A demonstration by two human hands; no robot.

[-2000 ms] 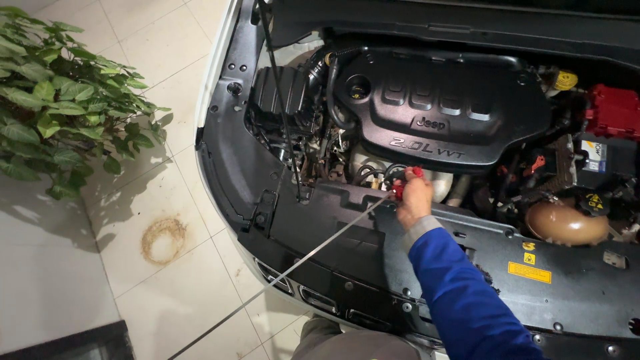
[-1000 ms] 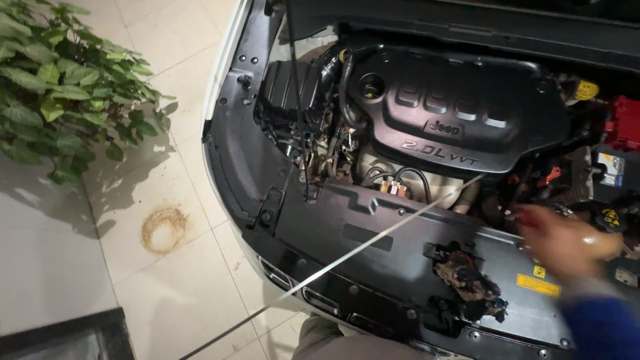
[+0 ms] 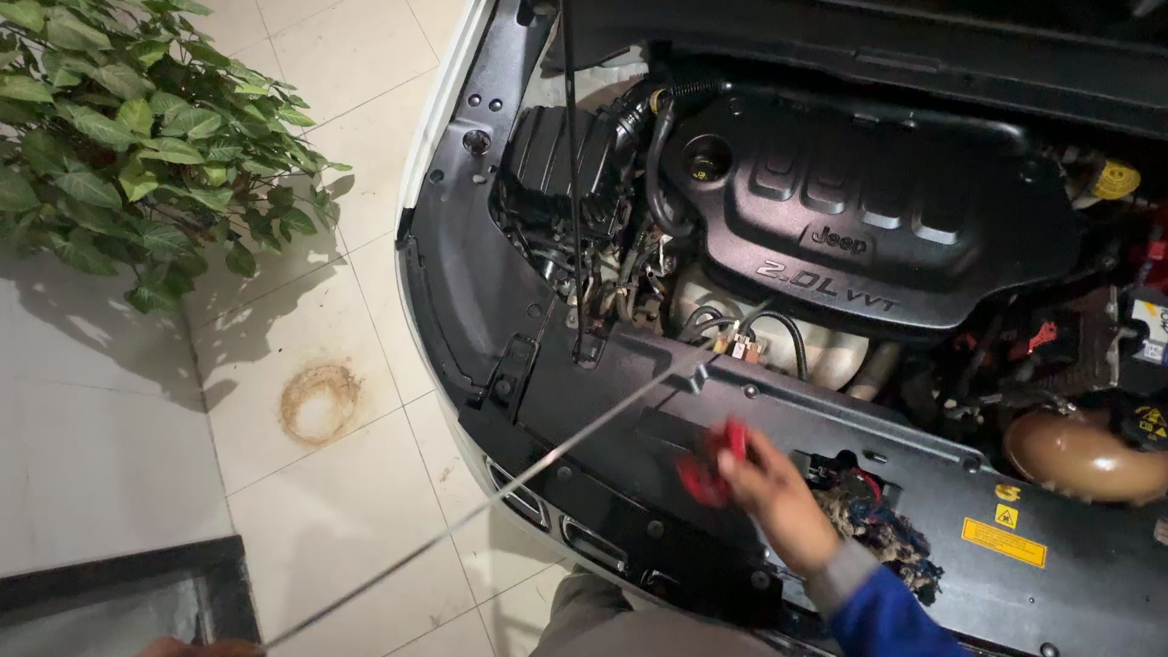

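Observation:
In the head view my right hand (image 3: pixel 785 502) holds a motion-blurred red object (image 3: pixel 716 465) over the front panel of the engine bay; its kind is unclear. At the bottom left edge, only a small part of my left hand (image 3: pixel 196 648) shows, closed around the near end of a long thin metal rod (image 3: pixel 547 456). The rod slants up to the right, its far end near small wire connectors (image 3: pixel 737 347) below the engine cover (image 3: pixel 867 192). A dirty, frayed rag (image 3: pixel 881 529) lies on the panel beside my right wrist.
A thin dark prop rod (image 3: pixel 573 182) crosses the engine bay's left side. The black air filter housing (image 3: pixel 566 169) sits behind it. A brownish rounded reservoir (image 3: pixel 1086 456) is at right. Leafy plants (image 3: pixel 137 137) stand over the tiled floor (image 3: pixel 365 301) at left.
My right hand has moved left from near the reservoir, still with the red object. Two seconds ago it was at the rod's far end. The rod's far end has shifted left since one second ago.

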